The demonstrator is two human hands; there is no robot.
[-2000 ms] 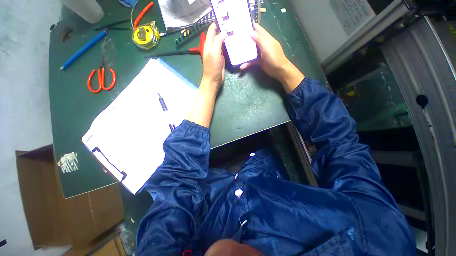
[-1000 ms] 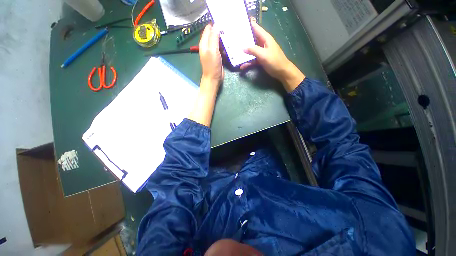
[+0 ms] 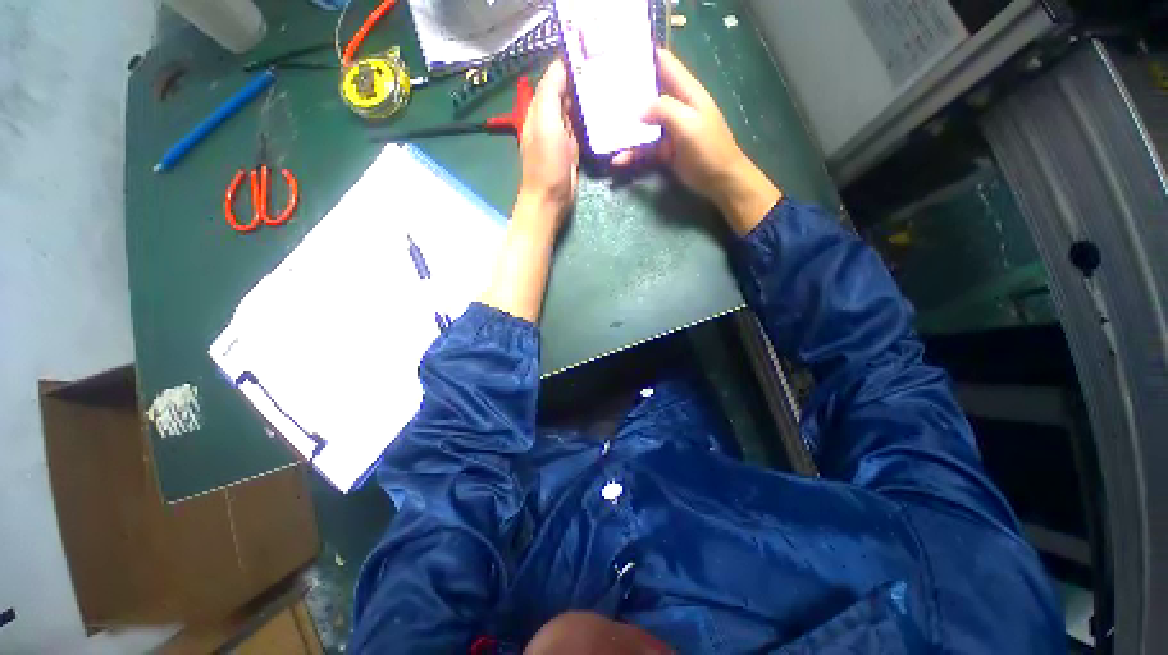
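A smartphone (image 3: 612,77) with a bright white, overexposed screen is held above the far part of the green bench; its top is cut off by the picture's upper edge. My left hand (image 3: 548,147) grips its left side. My right hand (image 3: 698,128) holds its right side and lower corner, with the thumb over the screen's lower right. Both hands are bare. The fingers under the phone are mostly hidden.
On the bench (image 3: 640,288) lie a clipboard with paper (image 3: 359,307), orange-handled scissors (image 3: 261,200), a blue marker (image 3: 215,122), a yellow tape measure (image 3: 374,86) and a red-handled tool (image 3: 521,108). A cardboard box (image 3: 179,525) stands below left; a machine frame (image 3: 1089,230) is at right.
The phone has shifted slightly right since one second ago, and my left hand has moved slightly right with it. More of the red handle shows again. My right thumb lies further over the screen.
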